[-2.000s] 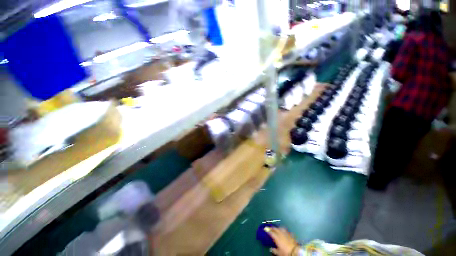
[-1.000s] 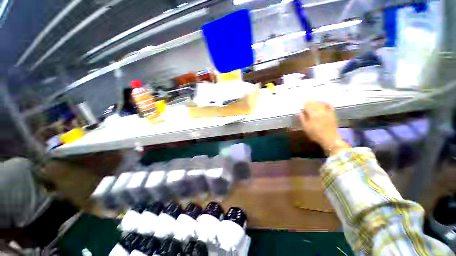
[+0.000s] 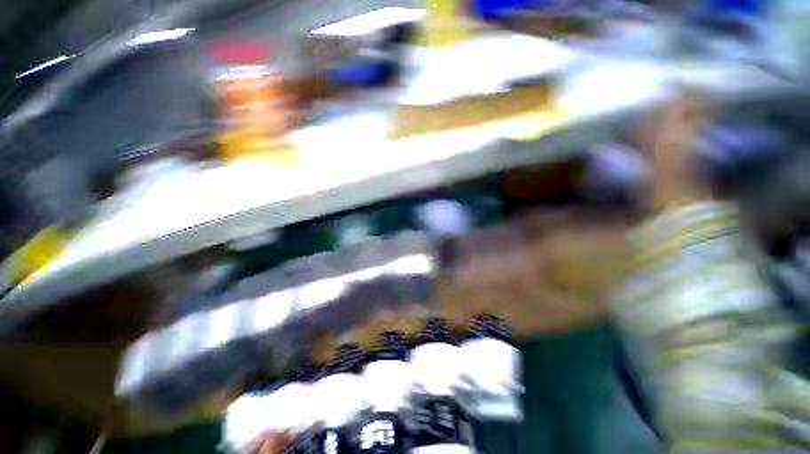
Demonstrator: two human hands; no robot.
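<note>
The picture is strongly blurred. White cameras with black heads (image 3: 386, 383) stand in rows on the green mat at the bottom centre. My right hand (image 3: 672, 137) is a smear at the shelf's front edge, upper right, above a plaid sleeve; its fingers and anything in them cannot be made out. A small skin-coloured patch, seemingly my left hand (image 3: 271, 442), shows at the bottom edge by the white camera bodies, mostly cut off. No cloth can be made out.
The pale overhead shelf (image 3: 293, 208) crosses the view, bearing an orange bottle with a red cap (image 3: 253, 106) and a low brown carton (image 3: 480, 111). Clear plastic shells (image 3: 266, 310) stand behind the cameras, with brown cardboard (image 3: 568, 266) to their right.
The view has swung from along the bench to facing the shelf, then closer and lower left. My right hand has left the mat and blue cloth for the shelf edge. A skin-coloured patch has appeared below.
</note>
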